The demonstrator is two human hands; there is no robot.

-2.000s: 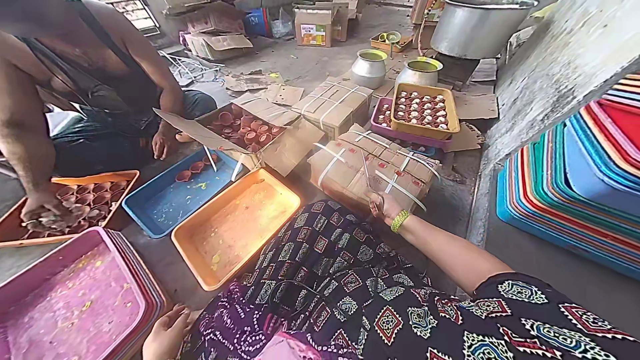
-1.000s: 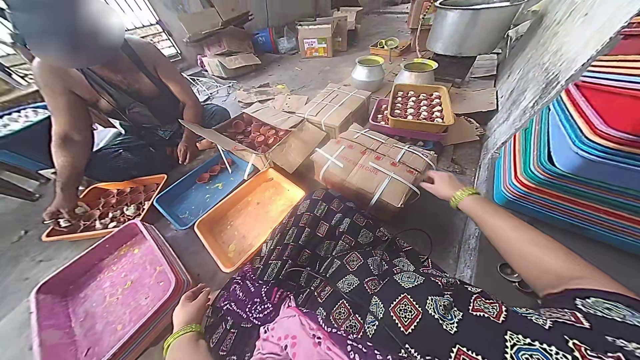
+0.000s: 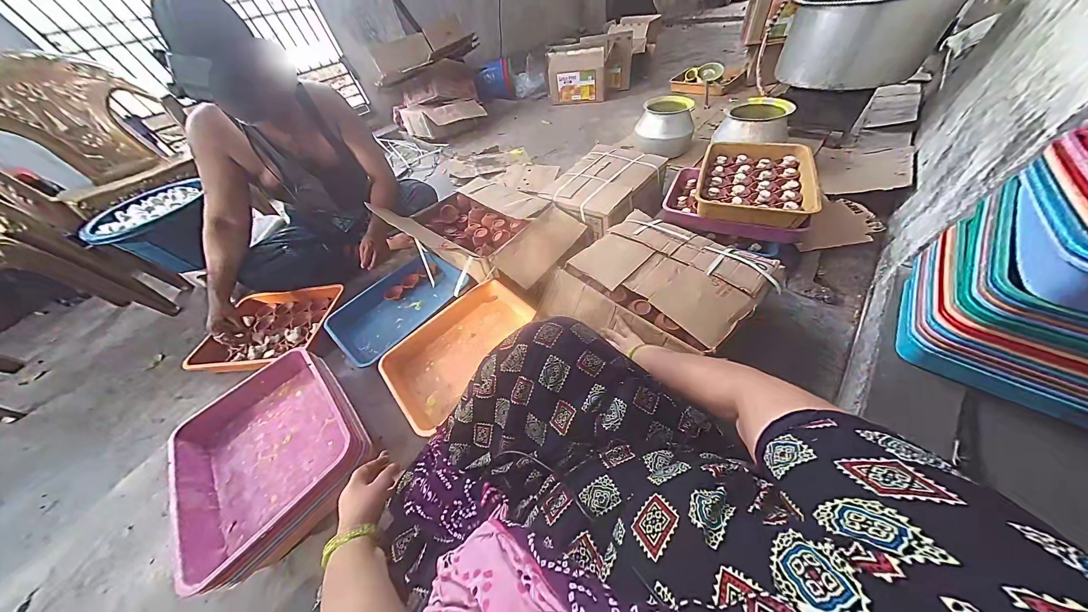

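Observation:
My right hand [image 3: 625, 336] rests against the lower left side of a cardboard box [image 3: 680, 259], where a gap shows small clay cups [image 3: 642, 309]. White strapping crosses the box top. Whether its fingers grip the flap cannot be told. Beside the stack of pink trays [image 3: 263, 442], my left hand [image 3: 370, 489] holds nothing, its fingers loosely apart. An orange tray [image 3: 455, 353] lies beyond my knee, with a blue tray [image 3: 395, 310] next to it holding a few clay cups. Behind them stands an opened box of clay cups [image 3: 476, 225].
Across from me a person [image 3: 297, 170] reaches into an orange tray of filled cups [image 3: 276, 327]. A yellow tray of filled cups [image 3: 756, 183], metal pots [image 3: 665, 127] and a strapped box [image 3: 608, 183] stand behind the near box. Stacked coloured trays [image 3: 994, 314] are at right.
My right hand has moved from the box's top, then its right end, to its lower left side. A gap showing clay cups is now visible there. The view has shifted left.

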